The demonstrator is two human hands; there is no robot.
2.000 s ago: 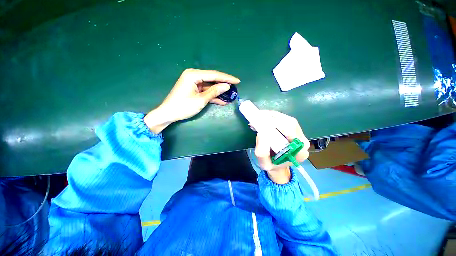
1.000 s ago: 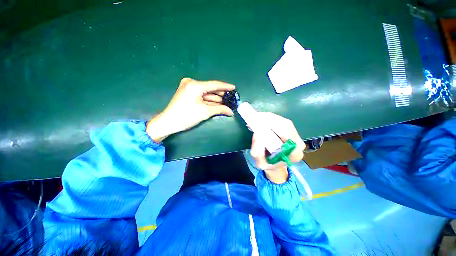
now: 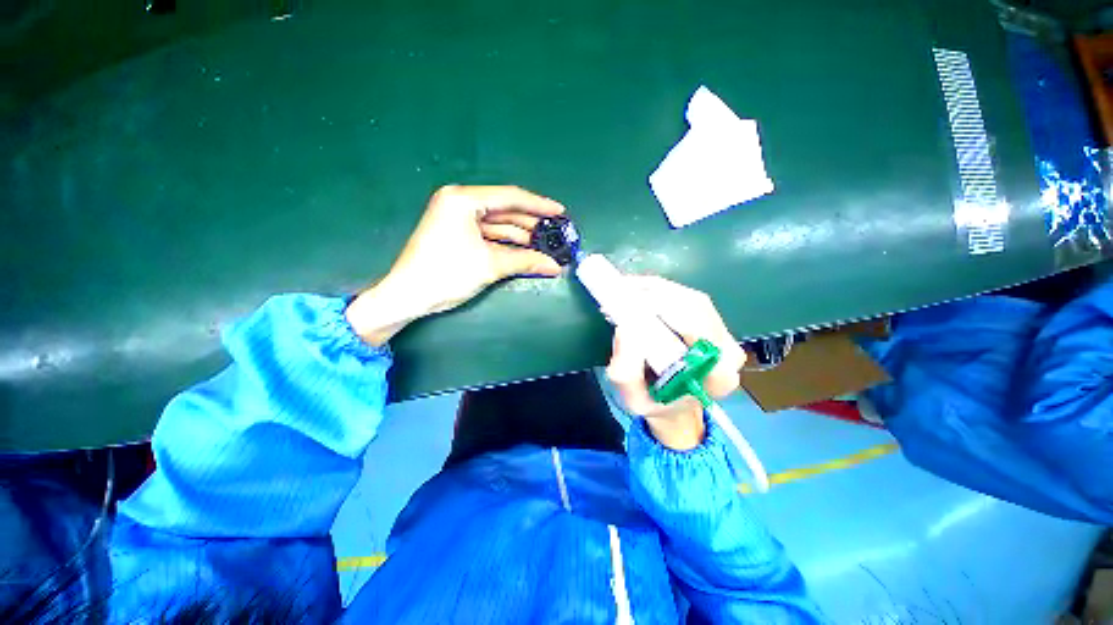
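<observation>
My left hand [image 3: 458,254] pinches a small black round part [image 3: 555,239] between thumb and fingers, above the dark green surface [image 3: 305,159]. My right hand [image 3: 669,336] grips a white dispensing syringe [image 3: 598,278] that points up and left. Its tip is at the lower right side of the black part; whether they touch is too small to tell. The green winged cap [image 3: 687,371] is at the syringe's rear, by my palm. A pale air hose [image 3: 740,449] trails from it over my sleeve. Most of the barrel is hidden by my fingers.
A white paper [image 3: 713,161] lies right of my hands. A striped strip [image 3: 970,153] and a dark blue sheet with shiny bits [image 3: 1074,202] are farther right. A brown board [image 3: 815,375] and a neighbour's blue sleeve [image 3: 995,397] are at the lower right. A small dark object is at the top left edge.
The black part has been turned in my left fingers and its face shows differently. Both hands have shifted slightly left in the picture, as has the paper. Both grips remain.
</observation>
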